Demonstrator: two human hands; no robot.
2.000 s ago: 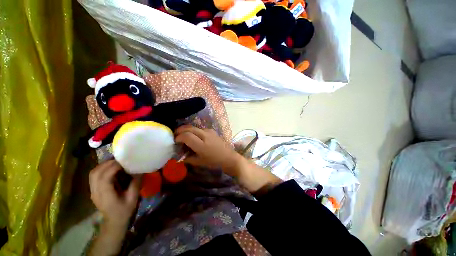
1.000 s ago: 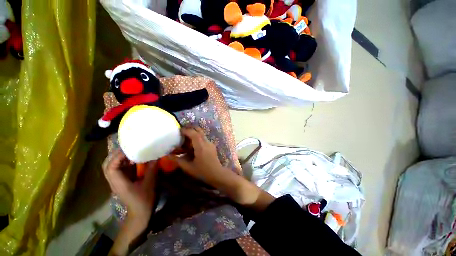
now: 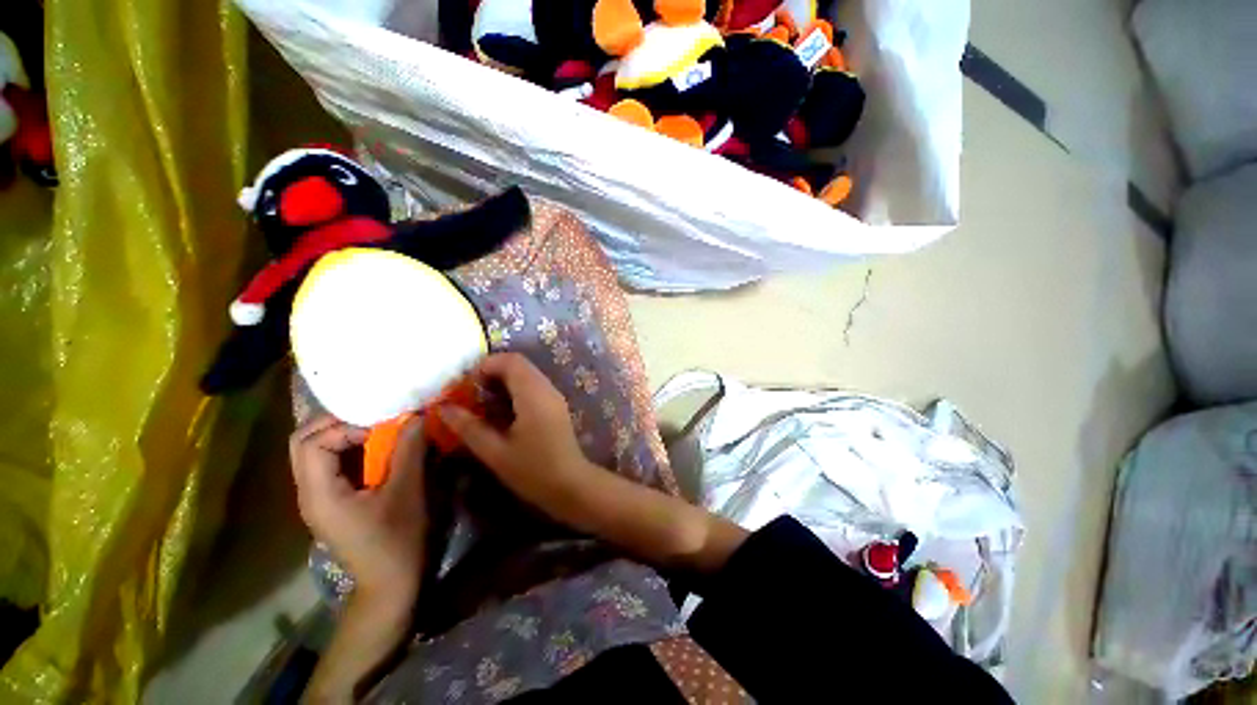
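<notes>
A plush penguin [image 3: 386,331] lies belly up over my apron-covered lap [image 3: 552,324], its head pointing away from me. It has a red and white Santa hat, a red scarf [image 3: 297,265] and a red beak. My left hand [image 3: 359,496] is closed on the penguin's bottom edge by the orange foot [image 3: 381,452] on the left. My right hand [image 3: 513,420] pinches the other orange foot with thumb and fingers. Whether my right fingers also hold a small tool cannot be told.
A white woven sack [image 3: 579,152] full of plush penguins stands beyond my lap. A yellow woven sack [image 3: 138,303] is at the left. A crumpled white bag [image 3: 855,468] with small penguin toys lies at the right. Stuffed sacks [image 3: 1186,510] line the far right.
The penguin has moved up and left, and its belly and feet show more fully. Both hands have drawn in closer together at its feet.
</notes>
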